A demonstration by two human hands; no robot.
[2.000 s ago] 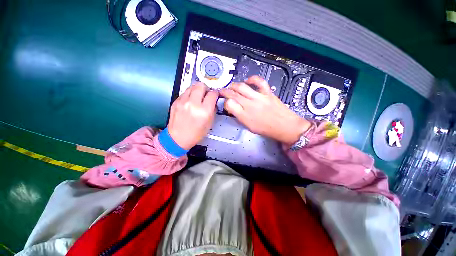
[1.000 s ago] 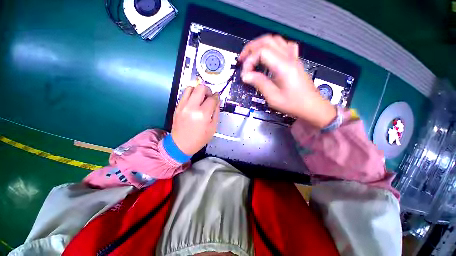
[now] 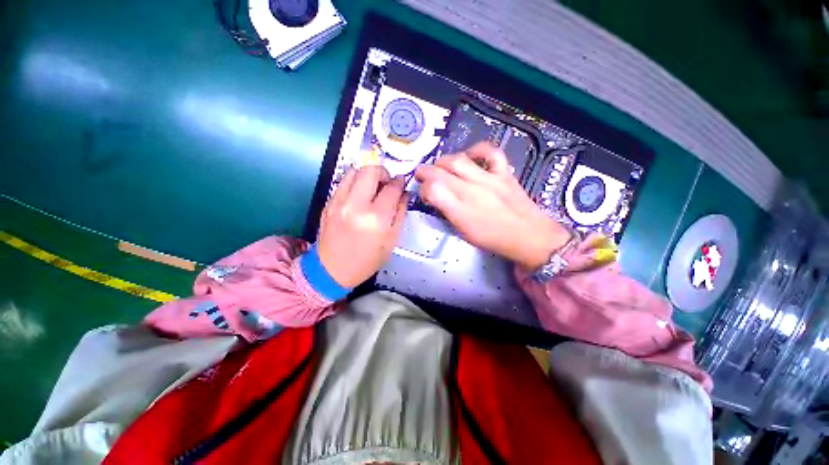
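The open laptop base [image 3: 459, 277] lies in front of me. A left cooling fan [image 3: 401, 121] and a right cooling fan [image 3: 591, 194] sit at the two ends of the mainboard, with dark heat pipes [image 3: 538, 162] between them. My left hand [image 3: 362, 227] is bare, with a blue wristband, and its bent fingers are at the lower edge of the left fan. My right hand [image 3: 486, 202] is beside it, fingertips close to the left ones over the board edge. A small yellowish piece [image 3: 371, 157] shows at my left fingertips. What the fingers pinch is hidden.
A loose stack of white fans with dark wires [image 3: 291, 27] lies at the upper left. A grey disc [image 3: 677, 268] with a red-and-white item [image 3: 705, 266] is right of the laptop. Shiny clear trays [image 3: 773, 318] stand at far right. A pale ribbed rail [image 3: 582, 64] runs behind.
My right hand has come down from above the board beside the left fan to near my left fingertips, uncovering the heat pipes and right fan. The view has shifted slightly.
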